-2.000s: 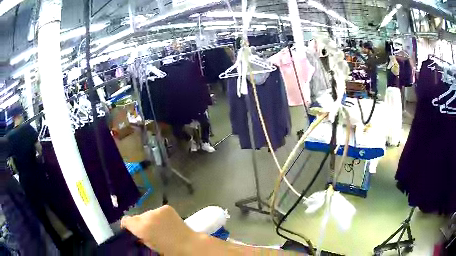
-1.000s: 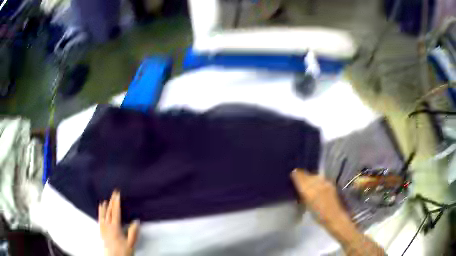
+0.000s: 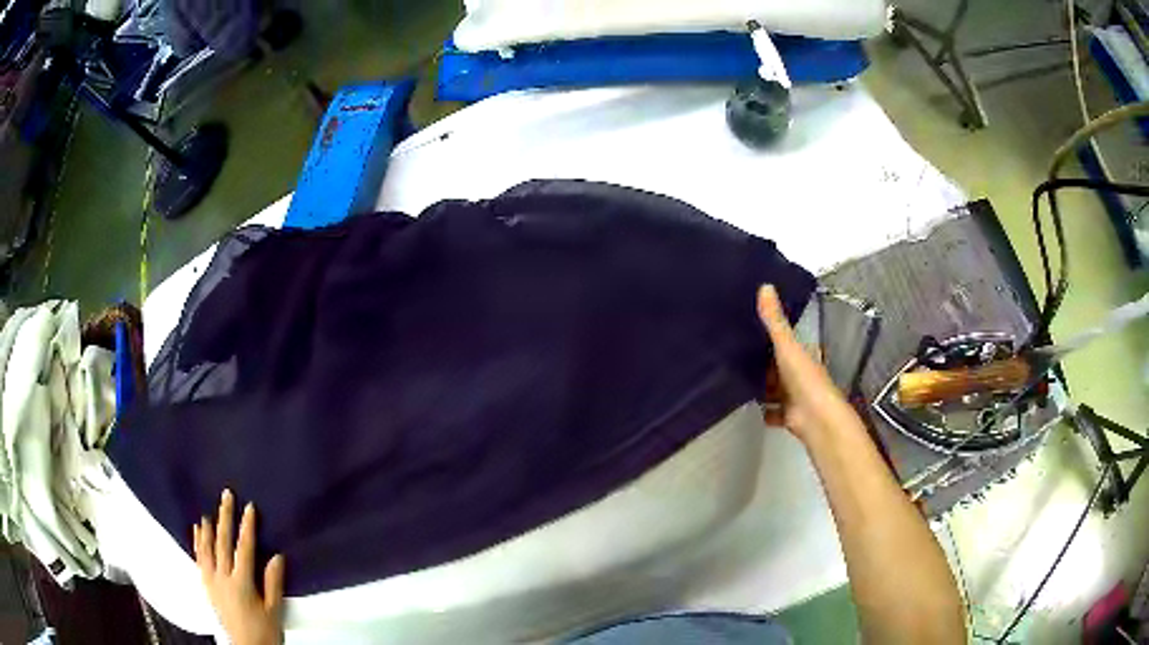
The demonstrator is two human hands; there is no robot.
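A dark purple garment (image 3: 504, 365) lies spread across the white pressing board (image 3: 605, 580). Its left end has a sheer part (image 3: 208, 330) through which the board shows. My left hand (image 3: 237, 573) lies flat at the garment's lower left edge, palm down, with fingers apart. My right hand (image 3: 800, 378) holds the garment's right end, thumb on top; the other fingers are partly hidden by the cloth. The steam iron (image 3: 964, 384), with a tan handle, rests on the grey mat (image 3: 932, 284) right of my right hand.
A small dark bottle with a white top (image 3: 760, 111) stands at the board's far side. A white padded narrow board (image 3: 668, 18) and a blue arm (image 3: 347, 151) lie beyond. Cream cloth (image 3: 48, 428) is at left. A black hose (image 3: 1052, 239) runs behind the iron.
The view has turned from the racks down to the board. Since one second ago, the garment's far edge bulges farther out, my left hand is farther left, and my right hand grips the right end.
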